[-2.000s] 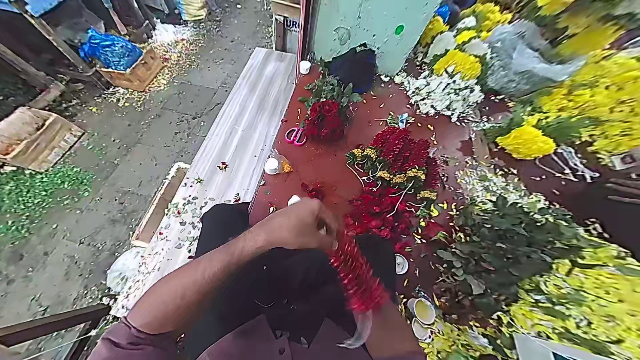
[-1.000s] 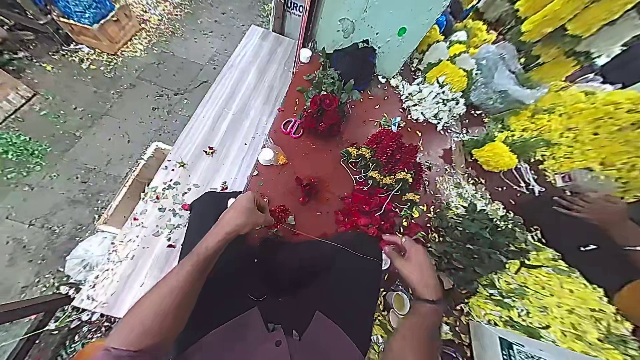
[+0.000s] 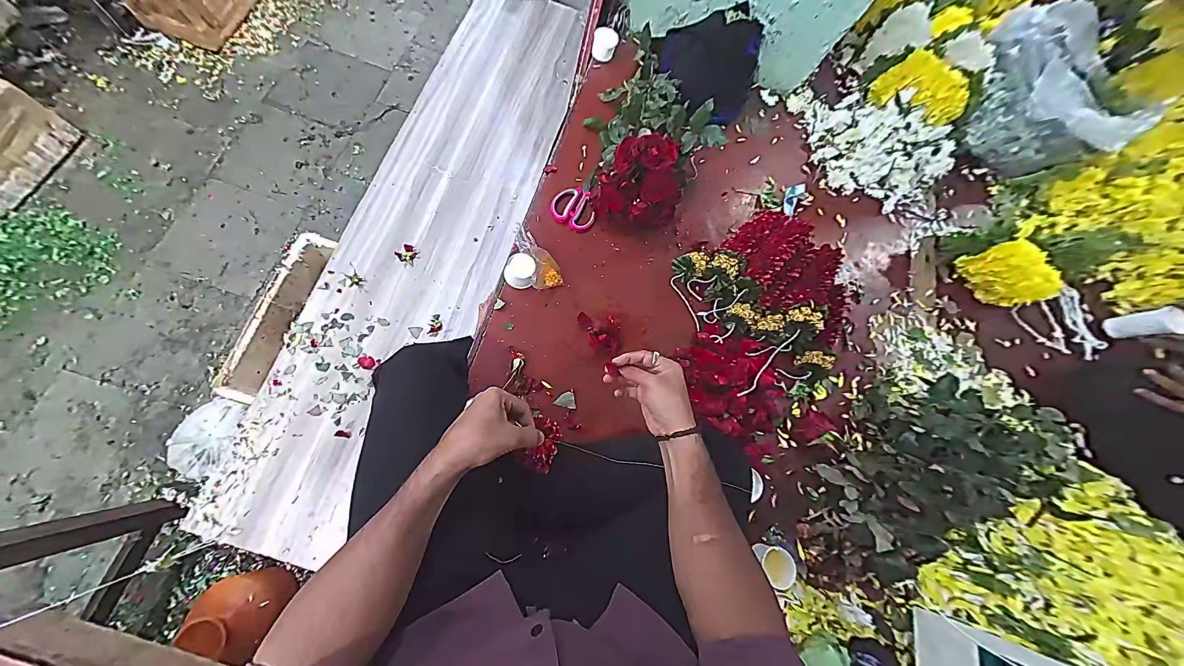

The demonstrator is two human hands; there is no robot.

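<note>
My left hand [image 3: 490,427] pinches a thin thread [image 3: 629,461] above my lap, close to a small bunch of red petals [image 3: 542,448]. The thread runs right across my dark trousers, below my other hand. My right hand [image 3: 652,387] holds a small red petal or bloom [image 3: 611,369] between thumb and fingertips. Just above it, a small heap of red petals [image 3: 601,333] lies on the red surface [image 3: 638,277]. To the right are red petal garlands [image 3: 786,254] with yellow flower bands and white strings, and loose red flowers [image 3: 735,379].
Pink-handled scissors [image 3: 573,209] lie beside a bunch of red roses [image 3: 640,180]. A white spool [image 3: 520,270] stands nearer. Yellow flowers [image 3: 1036,583] and leafy stems [image 3: 934,453] fill the right side. Another person's hand [image 3: 1167,381] shows at the right edge. A pale board [image 3: 444,194] runs along the left.
The red strand hanging from a hand two seconds ago is no longer held up. Since one second ago, my right hand has moved up and inward, from the thread to the red petals.
</note>
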